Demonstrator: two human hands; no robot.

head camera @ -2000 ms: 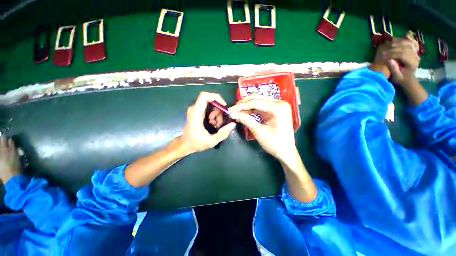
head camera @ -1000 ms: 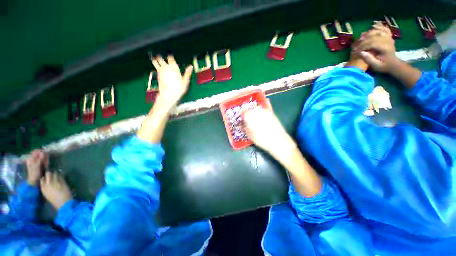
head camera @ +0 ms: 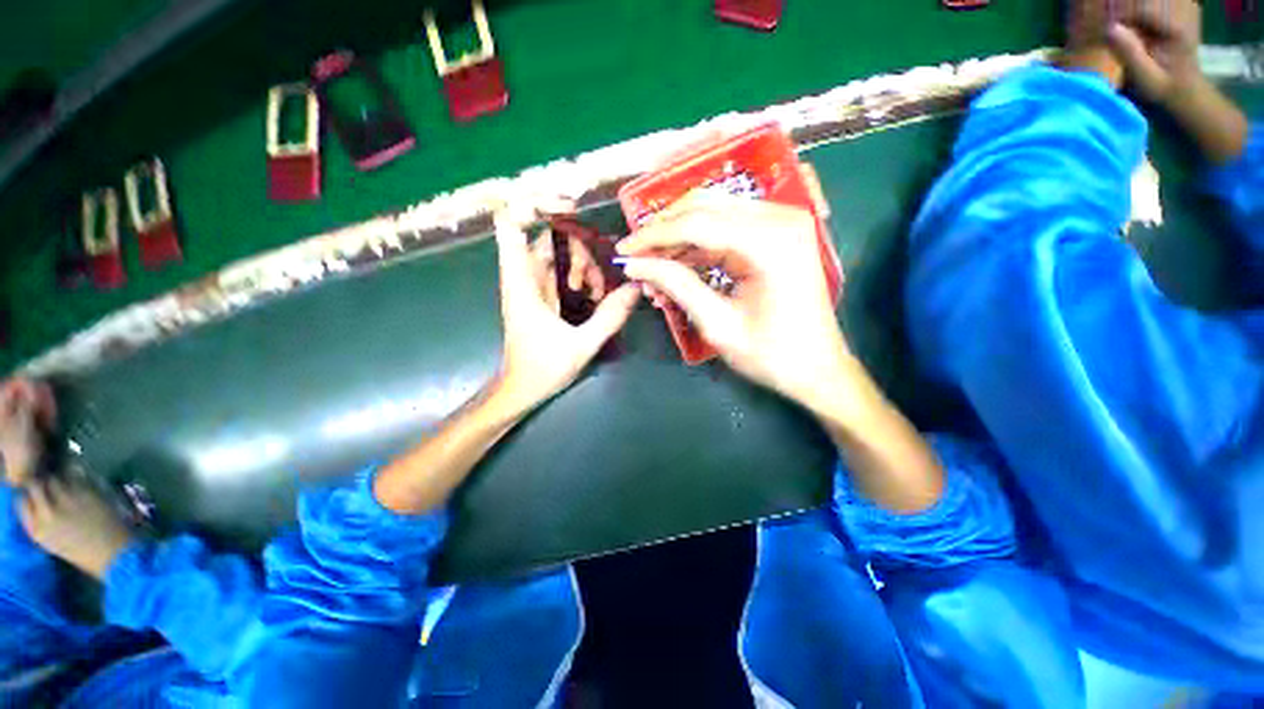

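My left hand (head camera: 538, 312) holds a dark red phone housing (head camera: 566, 263) over the bench, its window edge showing between thumb and fingers. My right hand (head camera: 756, 298) is at the housing's right side and pinches a tiny whitish fitting (head camera: 622, 261) between thumb and index finger, at or very near the housing. The orange-red parts tray (head camera: 771, 144) lies behind and under my right hand, with small silvery and purplish pieces (head camera: 721, 277) in it. My right hand covers part of the tray.
Spaced red housings with cream frames (head camera: 294, 143) and a darker housing (head camera: 363, 114) lie on the green belt (head camera: 582, 83). The chipped whitish edge strip (head camera: 416, 219) separates belt and bench (head camera: 333, 374). Neighbours' hands show at left (head camera: 69, 513) and upper right (head camera: 1164, 49), with a blue sleeve close on the right.
My left hand has come back from the belt with a housing. My right hand has lifted from the tray with a fitting. A darker housing now lies on the belt.
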